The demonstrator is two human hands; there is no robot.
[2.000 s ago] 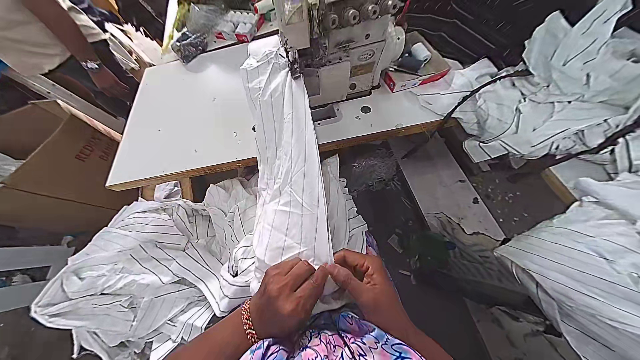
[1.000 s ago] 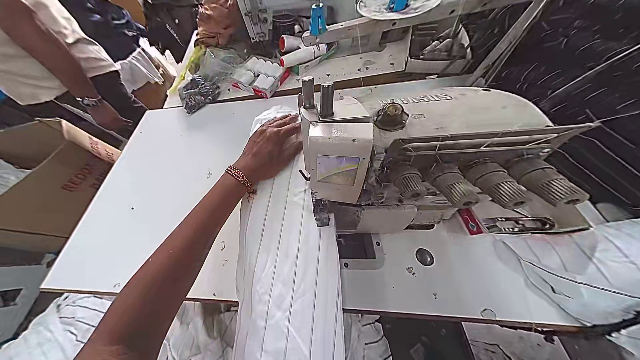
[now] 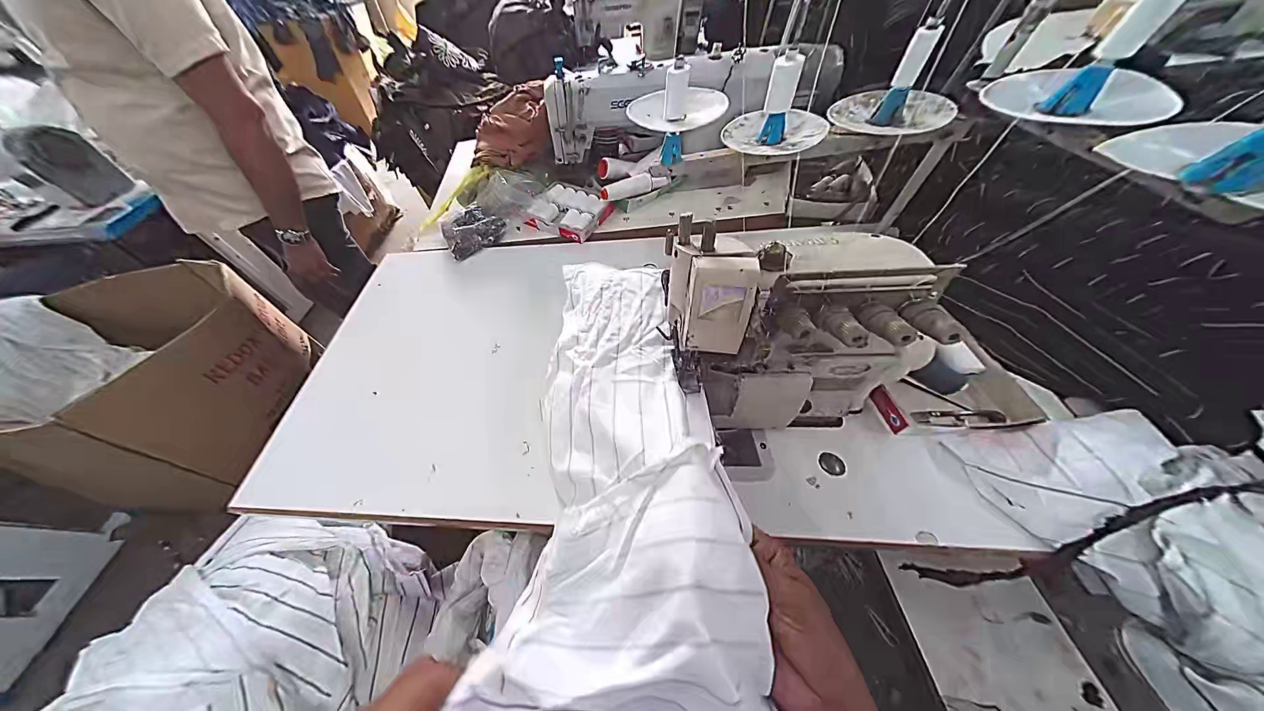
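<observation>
A strip of white striped fabric (image 3: 622,415) runs from the needle area of an overlock sewing machine (image 3: 790,336) over the table's front edge towards me. My right hand (image 3: 805,632) is at the fabric's right edge, just below the table, its fingers mostly hidden behind the cloth. Low in the view my left hand (image 3: 420,683) shows only in part, against the left side of the cloth, and is blurred. Whether either hand grips the fabric cannot be made out. The far end of the strip lies flat beside the machine's head.
A person (image 3: 188,128) stands at the left behind an open cardboard box (image 3: 158,395). More striped fabric (image 3: 286,612) hangs below the white table (image 3: 395,415) and lies at the right (image 3: 1175,513). Thread cones (image 3: 783,84) stand behind the machine.
My left hand has come back from the fabric beside the machine head to the bottom of the view. My right hand has come into view. The camera view has shifted widely.
</observation>
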